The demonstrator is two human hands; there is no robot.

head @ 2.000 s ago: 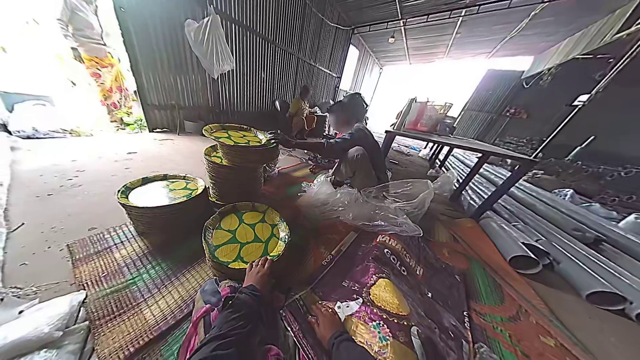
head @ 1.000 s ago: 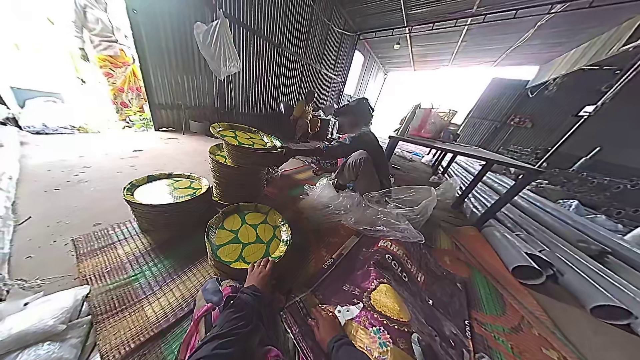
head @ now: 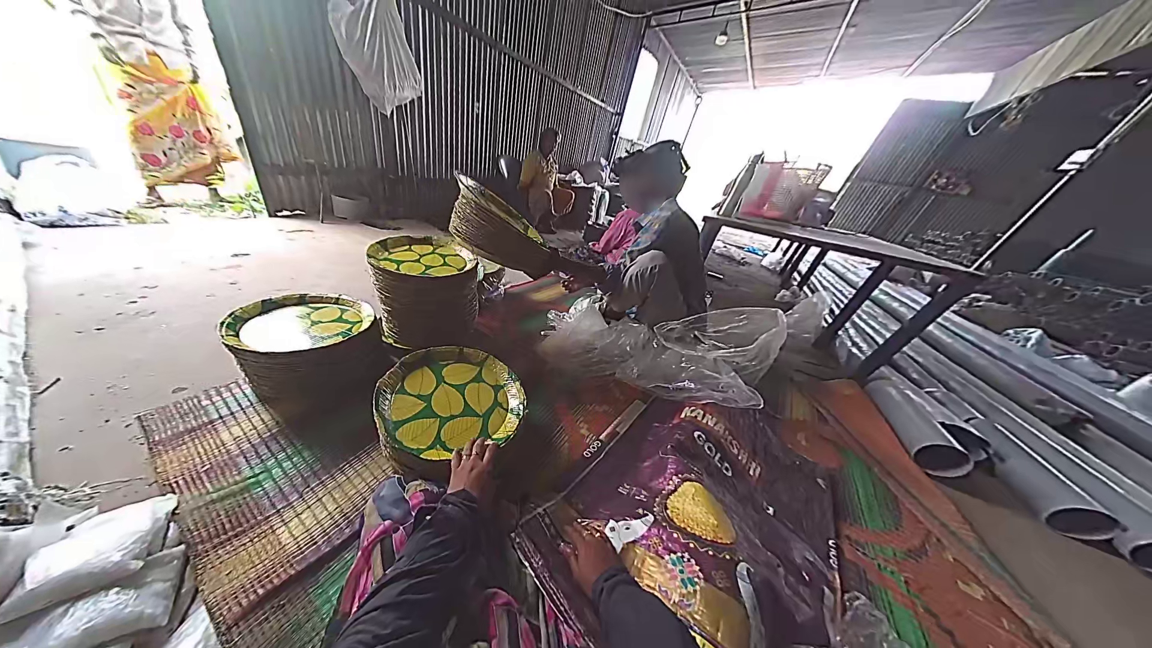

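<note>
My left hand (head: 472, 466) rests on the near rim of a stack of round plates with a green and yellow leaf pattern (head: 450, 405); whether its fingers grip the rim cannot be told. Lower down, my right hand (head: 589, 551) lies at the left edge of a purple printed plastic sack (head: 711, 513), beside a small white scrap (head: 628, 531). Two more plate stacks stand beyond, one at the left (head: 297, 328) and one behind (head: 421, 261). A crouching co-worker (head: 661, 261) holds a tilted stack of plates (head: 499, 225) above the floor.
Clear plastic bags (head: 702, 355) lie between me and the co-worker. Woven mats (head: 261, 504) cover the floor. White filled packets (head: 99, 558) are piled at lower left. Metal pipes (head: 990, 432) lie at right beside a long table (head: 837, 238). Another person (head: 540, 180) sits farther back.
The co-worker has lifted the upper plates off the rear stack and now holds them tilted to its right. My hands have stayed in about the same places.
</note>
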